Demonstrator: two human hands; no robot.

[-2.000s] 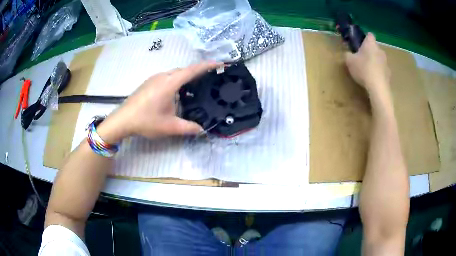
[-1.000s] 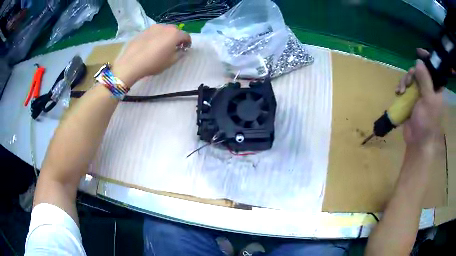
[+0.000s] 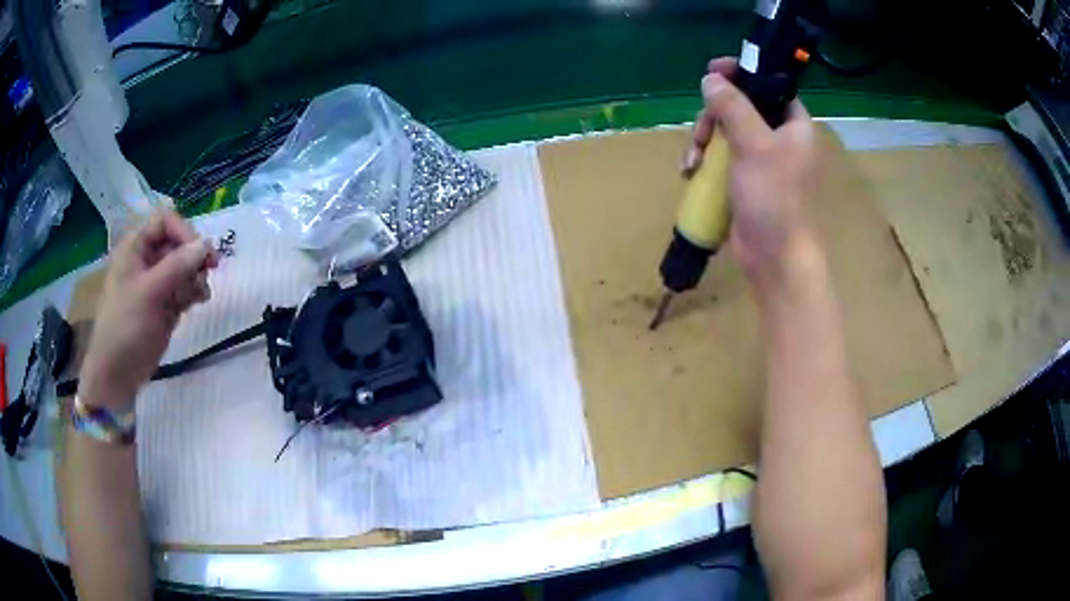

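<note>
The black fan assembly (image 3: 364,340) lies face up on the white foam sheet (image 3: 505,387), with its black cable running left and thin wires at its lower edge. My right hand (image 3: 763,159) grips the electric screwdriver (image 3: 704,206) by its cream-yellow grip, bit pointing down over the brown cardboard. My left hand (image 3: 158,276) is at the foam's upper left, fingertips pinched beside the small screws (image 3: 227,242); whether it holds a screw is too small to tell.
The clear bag of screws (image 3: 434,188) lies behind the fan assembly. Cardboard sheets (image 3: 634,434) cover the bench on the right. A coiled black cable (image 3: 41,364) and part of an orange-red tool (image 3: 2,376) are at the left edge. Dark strands (image 3: 241,153) lie behind the foam.
My left hand left the fan assembly and moved to the screws. My right hand brought the screwdriver inward over the cardboard. The view has turned right, so the bench things appear further left.
</note>
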